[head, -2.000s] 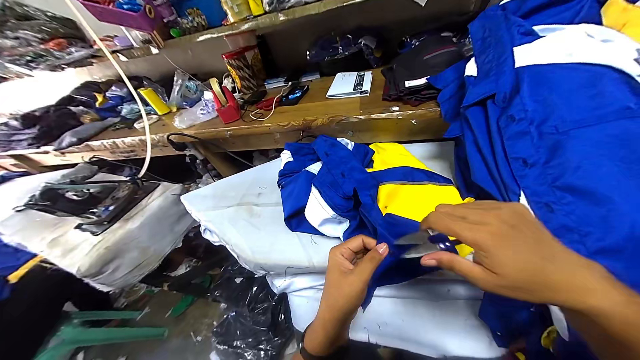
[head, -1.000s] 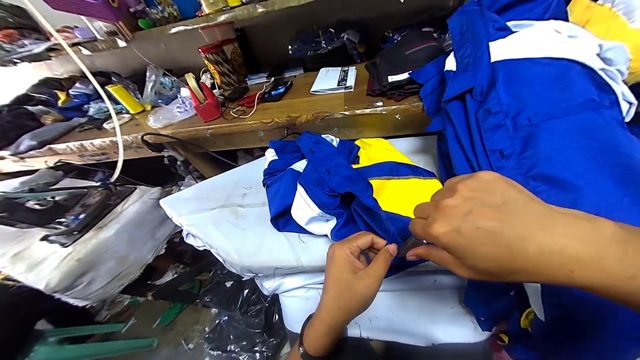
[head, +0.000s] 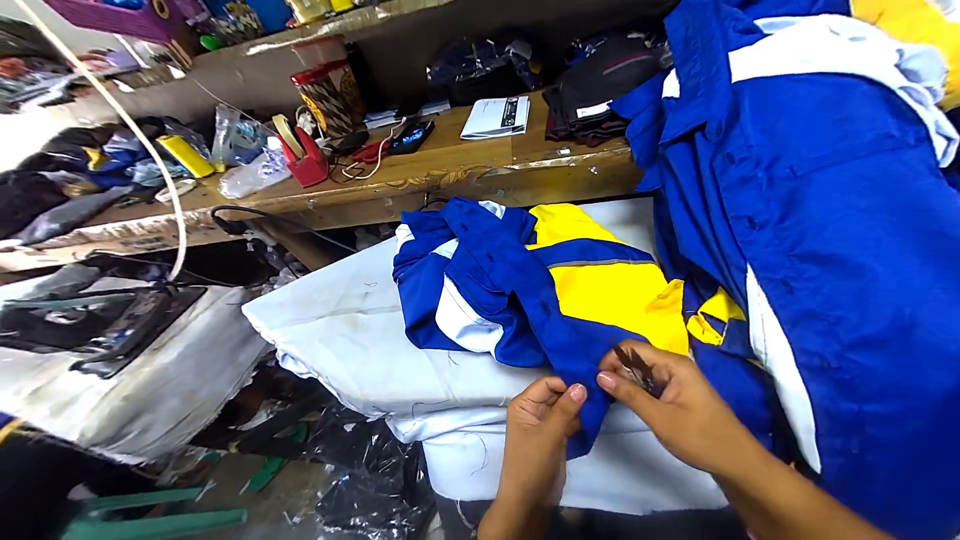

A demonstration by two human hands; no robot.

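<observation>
A blue, yellow and white garment (head: 495, 262) lies bunched on the white cloth-covered board (head: 345, 330). My left hand (head: 541, 424) pinches the blue edge of the garment between thumb and index finger. Close beside it on the right, my right hand (head: 660, 397) has small dark-bladed thread snips (head: 634, 364) tucked in its fingers, blades pointing up and left. Its thumb tip is at the same blue edge; whether it pinches the cloth is hard to tell. A larger blue garment with white and yellow panels (head: 840, 247) hangs or lies at the right.
On the wooden shelf (head: 480, 161) are a red tape dispenser (head: 304, 154), a phone (head: 412, 137), a white booklet (head: 495, 118) and folded dark garments (head: 607, 90). An iron-like dark appliance (head: 135, 330) rests on another padded board at left. Black plastic (head: 367, 465) and a green stool (head: 157, 517) are below.
The snips' blades were out toward my left fingertips two seconds ago; now they point up from my right hand. Both hands hold close together at the blue edge, which shows more plainly.
</observation>
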